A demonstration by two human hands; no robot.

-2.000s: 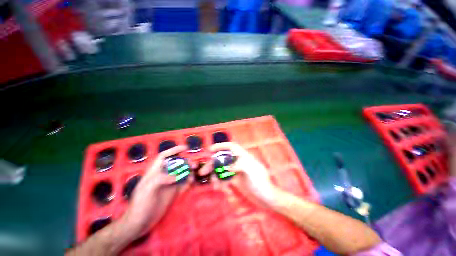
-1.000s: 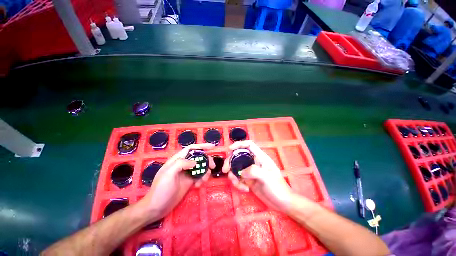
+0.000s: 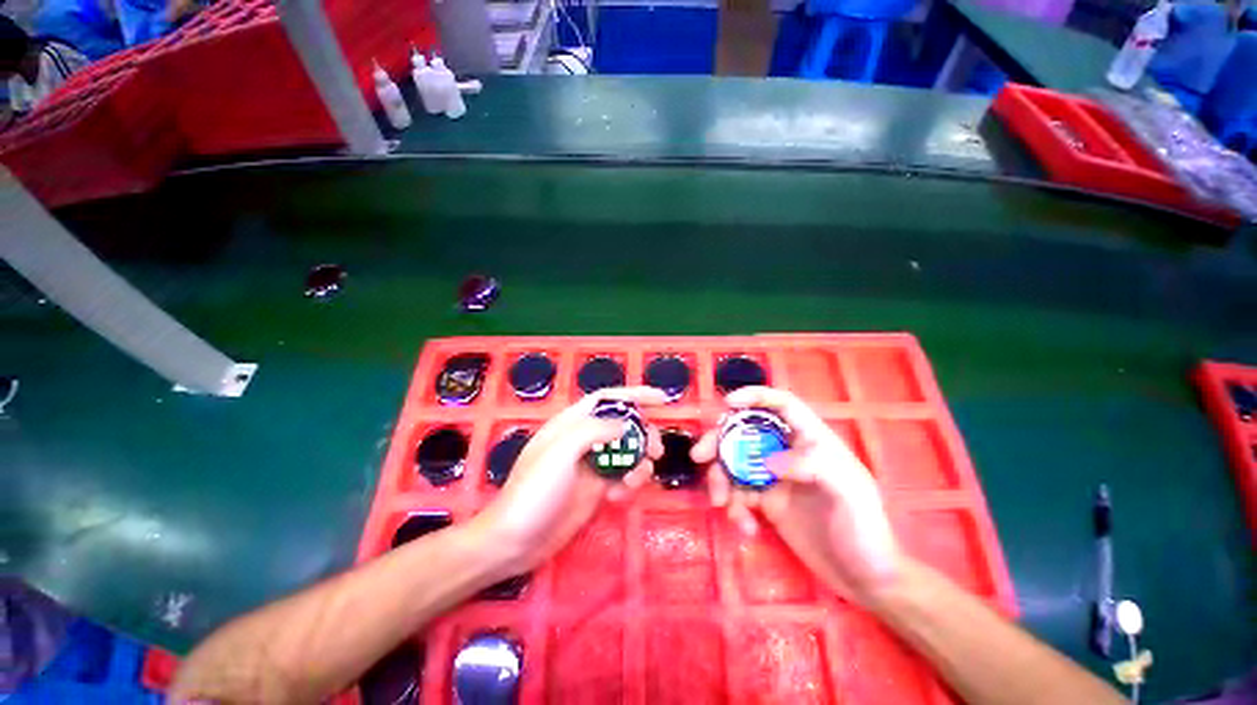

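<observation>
My left hand [image 3: 558, 475] holds a round watch unit [image 3: 619, 444] whose black screen shows small green-white squares. My right hand [image 3: 823, 496] holds another watch unit [image 3: 753, 449] with a bright blue screen and pale lines; a fingertip lies at its edge. Both hands are above a red compartment tray [image 3: 972, 503]. Dark round units fill the tray's back row from the left, with more in the left columns; one unit [image 3: 488, 668] near the front shows a bright, whitish face. My left forearm hides part of the tray.
Two dark units [image 3: 477, 292] lie on the green bench [image 3: 772, 262] beyond the tray. A pen [image 3: 1103, 565] and a small white disc [image 3: 1129, 617] lie right. White bottles [image 3: 438, 86], a white post [image 3: 331, 76] and a red bin [image 3: 1103, 145] stand behind.
The view has shifted left, so the tray appears further right. The right-hand unit's screen has gone from mostly black to blue. Both hands still hold their units.
</observation>
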